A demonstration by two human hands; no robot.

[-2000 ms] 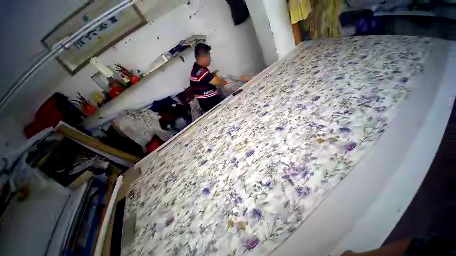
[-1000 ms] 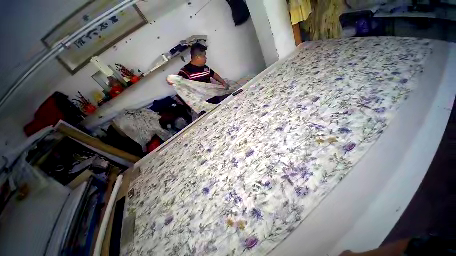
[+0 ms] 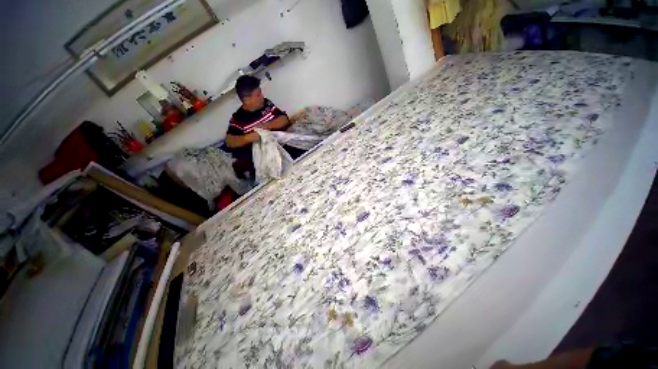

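The floral fabric (image 3: 404,194), white with purple flowers and a few yellow blooms, lies spread over most of the large table. Its long near edge runs beside a plain white strip of table covering (image 3: 537,267). A blurred skin-toned shape, probably my right hand (image 3: 559,359), shows at the bottom right by the table edge. It is cut off by the picture's edge, and its fingers cannot be made out. My left hand is not in view.
A person (image 3: 252,122) beyond the far table edge holds bunched floral cloth (image 3: 272,155). A small dark object (image 3: 348,127) lies on that edge. A white tube (image 3: 156,306) and black strip (image 3: 169,321) lie at the left end. Cloth piles stand behind.
The person across the table has moved left along the far edge. The floral cloth they raised is now lower, hanging by the table edge. The view has shifted slightly.
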